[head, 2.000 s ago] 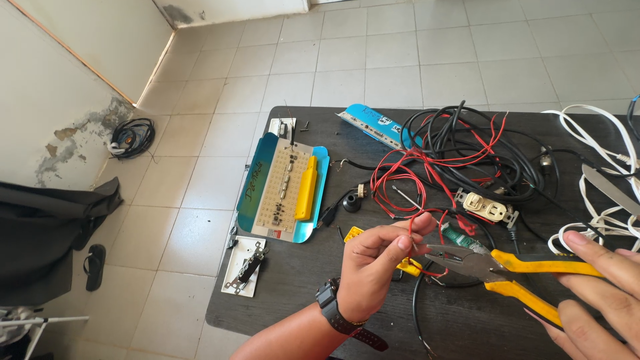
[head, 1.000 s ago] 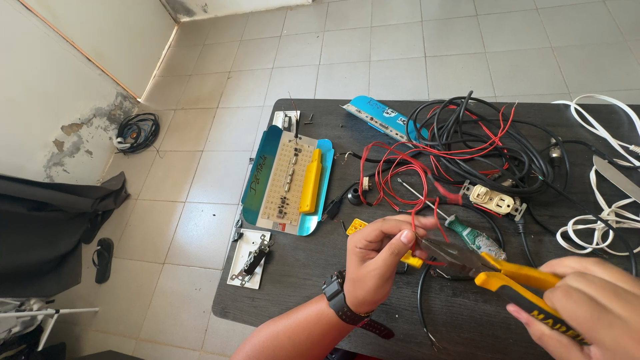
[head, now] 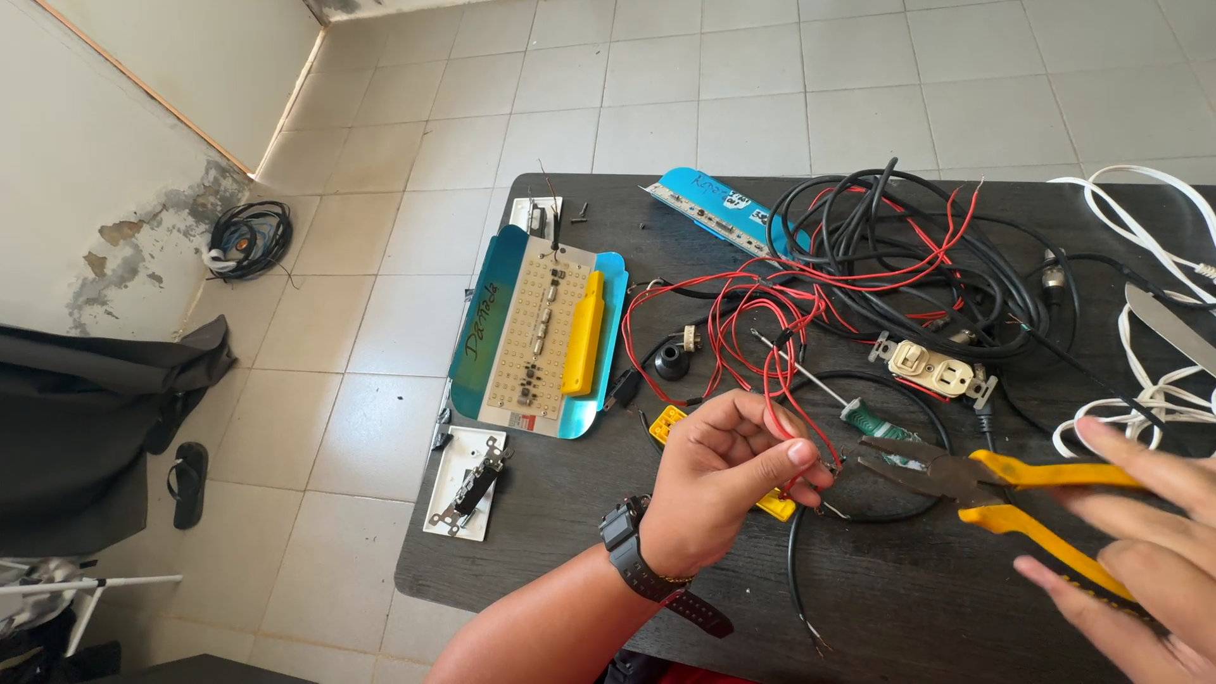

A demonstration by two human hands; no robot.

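Note:
My left hand (head: 736,475), with a black watch on its wrist, pinches thin red wires (head: 807,423) between thumb and fingers near their stripped ends. My right hand (head: 1130,541) holds yellow-handled pliers (head: 959,475) whose jaws are parted and point at the wire ends without touching them. Partly behind my left hand lies a yellow plastic part (head: 777,505). A screwdriver with a green handle (head: 879,423) lies just beyond the pliers' jaws. Farther back sit a cream switch and outlet unit (head: 929,369) and a black lamp socket (head: 672,361).
On the dark table (head: 589,589) lie coiled black cable (head: 855,218), white cord (head: 1140,389), a knife blade (head: 1173,328), a blue panel (head: 717,214), an LED board (head: 537,332) with a yellow bar (head: 582,332), and a white plate with a switch (head: 465,484). Another cable coil (head: 249,239) lies on the floor.
The pliers' jaws were at the wires beside my left fingers; now they are parted and farther right, off the wires. My left hand still holds the red wires.

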